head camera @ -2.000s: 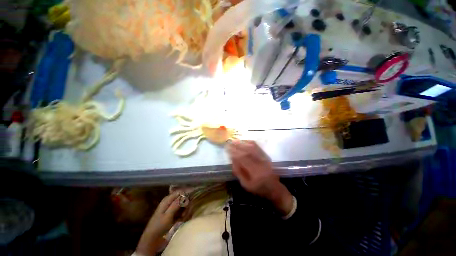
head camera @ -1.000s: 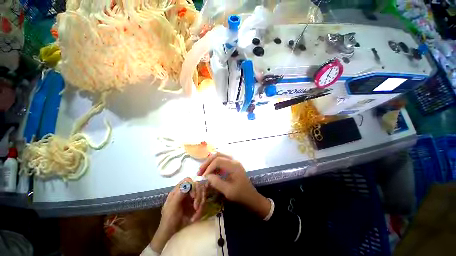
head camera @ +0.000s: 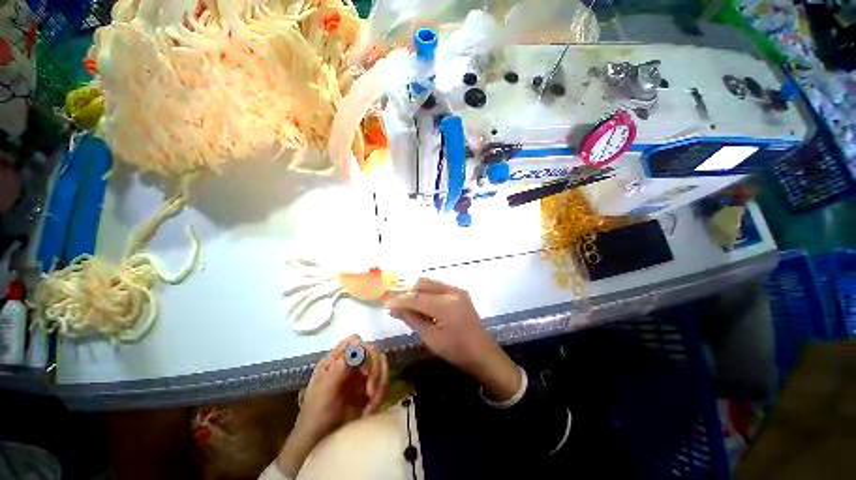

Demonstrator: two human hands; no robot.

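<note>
My left hand (head camera: 343, 386) is at the table's front edge, its fingers closed around a small silvery round part (head camera: 355, 355), possibly a bobbin or bobbin case. My right hand (head camera: 443, 321) is over the table near the edge, with thumb and fingertips together beside the right end of an orange piece (head camera: 366, 283). Whether they pinch anything is too small to tell. Cream cords (head camera: 314, 298) fan out to the left from the orange piece, which lies flat on the white table below the bright needle area.
The sewing machine (head camera: 695, 112) stands behind and right. Yellow loops (head camera: 568, 225) hang beside a dark flat rectangle (head camera: 627, 249). A large cream pile with orange bits (head camera: 216, 103) is at back left; a loose cream bundle (head camera: 99, 298) lies left. A blue crate (head camera: 657, 403) is below.
The hands were together at the edge one second ago. My right hand has since moved away from the left, up and right beside the orange piece. My left hand keeps the round part.
</note>
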